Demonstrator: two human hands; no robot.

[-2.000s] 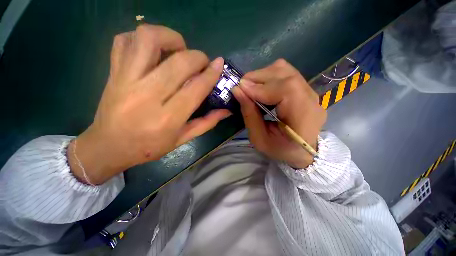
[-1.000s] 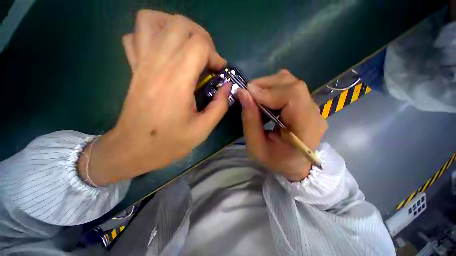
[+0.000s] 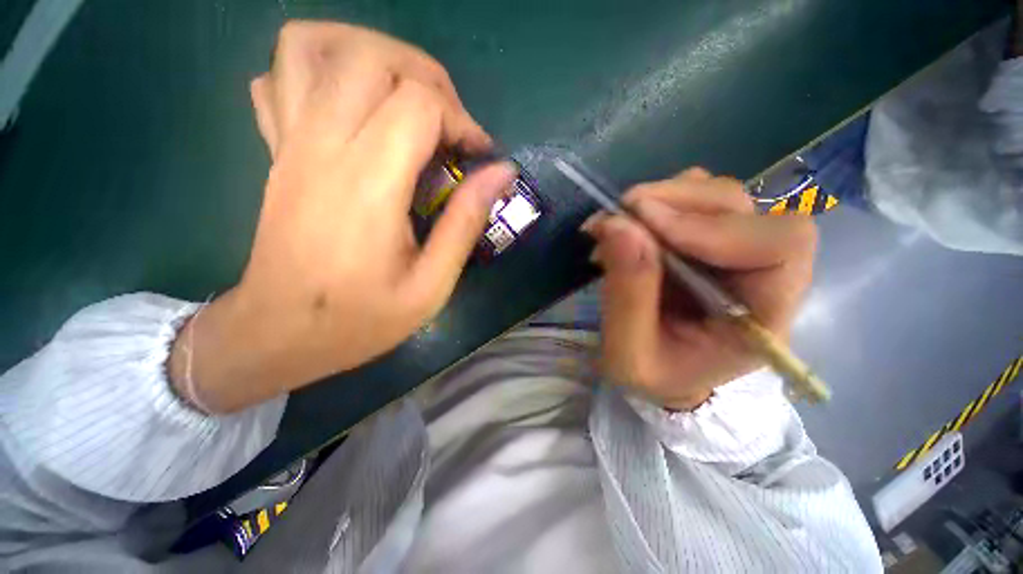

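Note:
My left hand point(image 3: 348, 213) holds a small dark device housing between thumb and fingers near the bench's front edge. Its circuit board point(image 3: 515, 215) shows bright white-silver patches beside my thumb. A yellow edge shows between my fingers and thumb; the rest of the housing is hidden by my hand. My right hand point(image 3: 701, 280) holds silver tweezers point(image 3: 696, 278) with a tan rear end. The tweezers are blurred, and their tips are to the right of the housing, apart from it.
The dark green bench point(image 3: 146, 191) has a pale strip at its far left. Another person's white sleeve point(image 3: 937, 157) is at the upper right. Yellow-black tape point(image 3: 810, 202) and a white box point(image 3: 920, 482) lie beyond the bench edge, over grey floor.
My right hand has moved right with the tweezers, whose tips have come away from the circuit board. My left hand has turned and its thumb now lies along the housing.

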